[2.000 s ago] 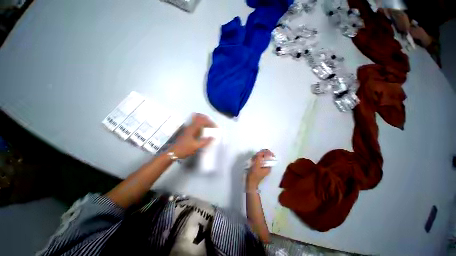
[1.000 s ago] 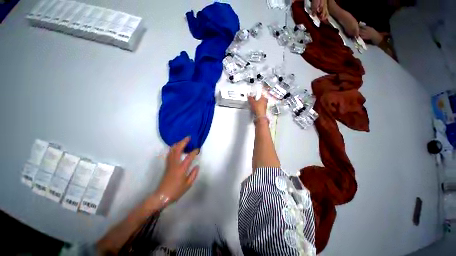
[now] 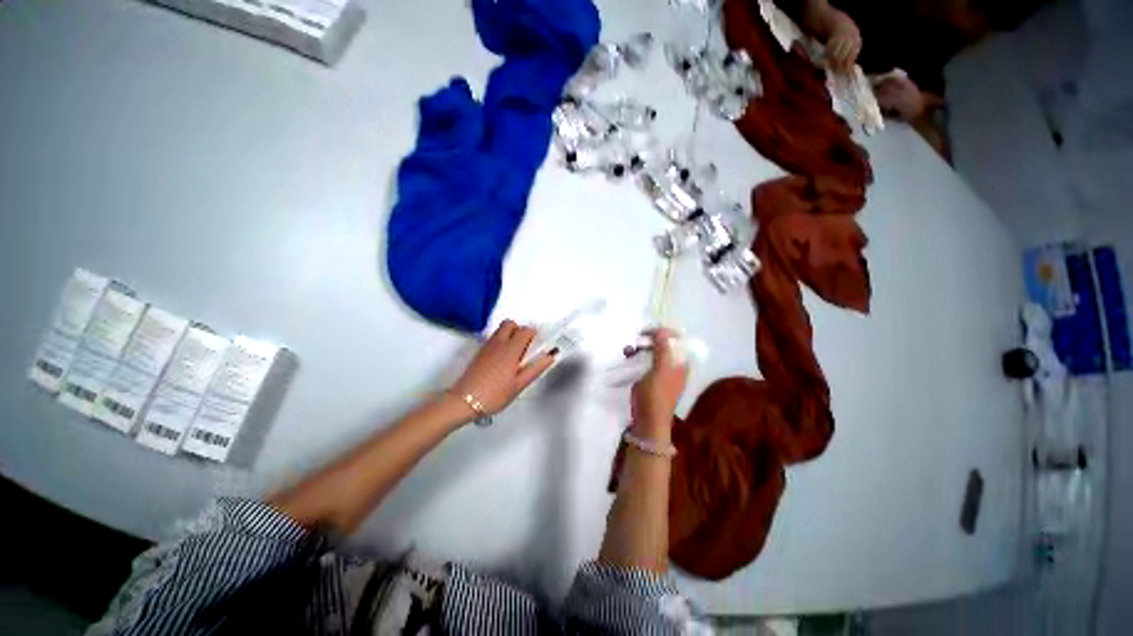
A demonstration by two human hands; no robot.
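My left hand (image 3: 500, 369) holds a white unit carton (image 3: 569, 326) between thumb and fingers, in front of the blue cloth's lower end. My right hand (image 3: 660, 379) grips a small clear item with a dark tip (image 3: 635, 350), likely a bottle; it is blurred and partly hidden by the fingers. A gap separates the two hands. A loose pile of small clear bottles with black tips (image 3: 677, 193) lies beyond them. A row of packed white cartons (image 3: 152, 363) lies side by side at the left, barcodes towards me.
The blue cloth (image 3: 454, 211) lies left of the pile, the rust cloth (image 3: 733, 466) right of it. A white carton block (image 3: 280, 19) is at the upper left edge. A dark object (image 3: 972, 499) lies at the right. Another person's hands (image 3: 839, 44) hold pale pieces at the top.
My right hand has drawn back from the white cartons and bottle pile to near my left hand. My left hand, empty before, now holds a carton. The view has shifted slightly.
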